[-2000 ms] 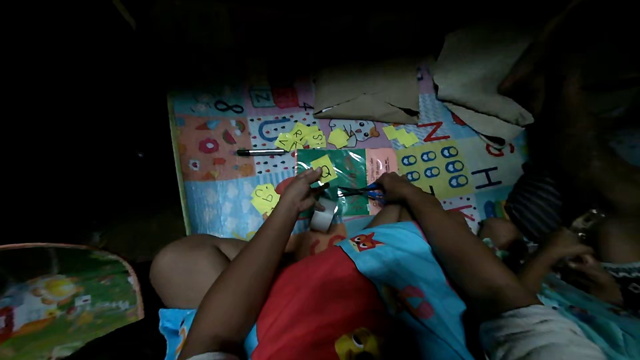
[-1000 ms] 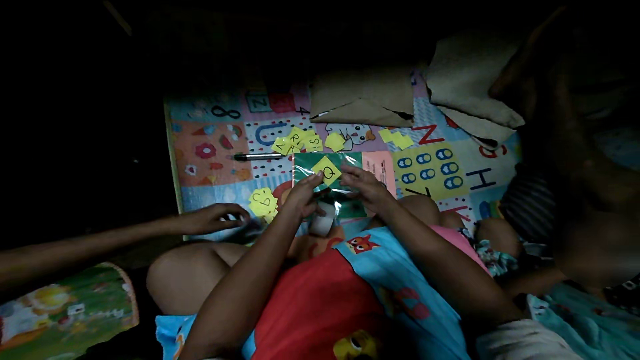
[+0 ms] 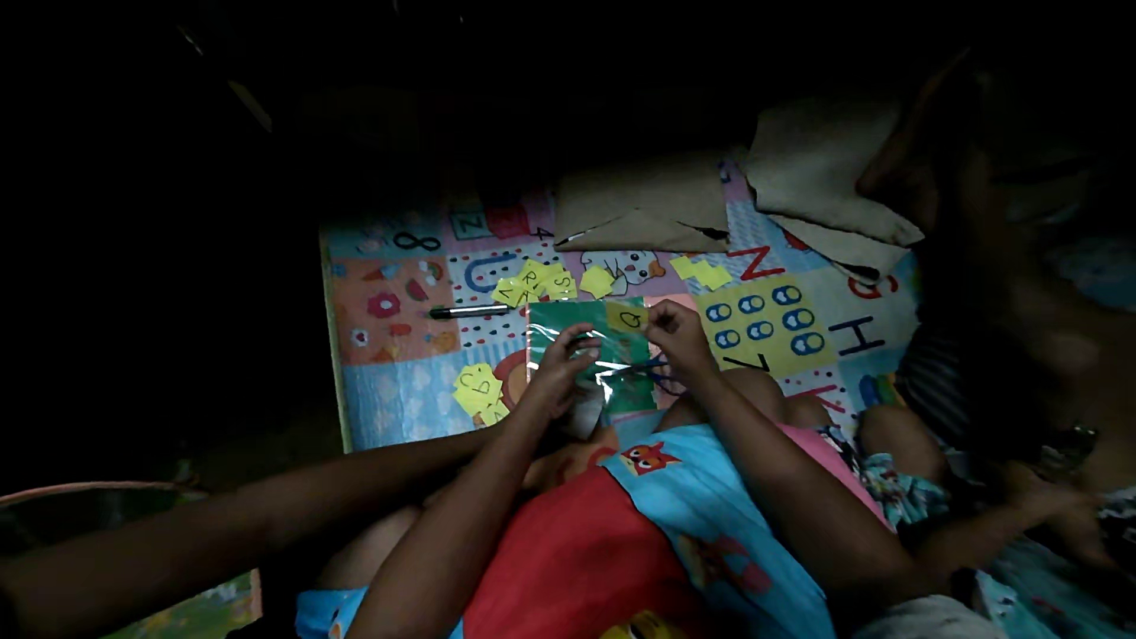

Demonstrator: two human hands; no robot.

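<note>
My right hand (image 3: pixel 679 335) pinches a small yellow paper piece (image 3: pixel 628 319) marked with the letter Q. My left hand (image 3: pixel 564 362) is over the left part of a green sheet in shiny plastic (image 3: pixel 568 321), fingers bent and apart, holding nothing I can make out. Scissors (image 3: pixel 641 366) with blue handles lie on the sheet, below my right hand. A whitish translucent piece (image 3: pixel 586 414) is beside my left wrist. Lettered yellow pieces (image 3: pixel 533 281) lie beyond the sheet, and more yellow pieces (image 3: pixel 479 389) are to its left.
A black and silver marker (image 3: pixel 469 311) lies left of the sheet on the printed play mat (image 3: pixel 395 399). Brown paper or card (image 3: pixel 643 213) lies at the mat's far side, more (image 3: pixel 825 169) at the right. Another person's arm (image 3: pixel 266 524) reaches in from the left; another person sits at the right.
My right hand has put the scissors down and now holds the Q piece, which my left hand held two seconds ago. The other person's arm has come in from the left.
</note>
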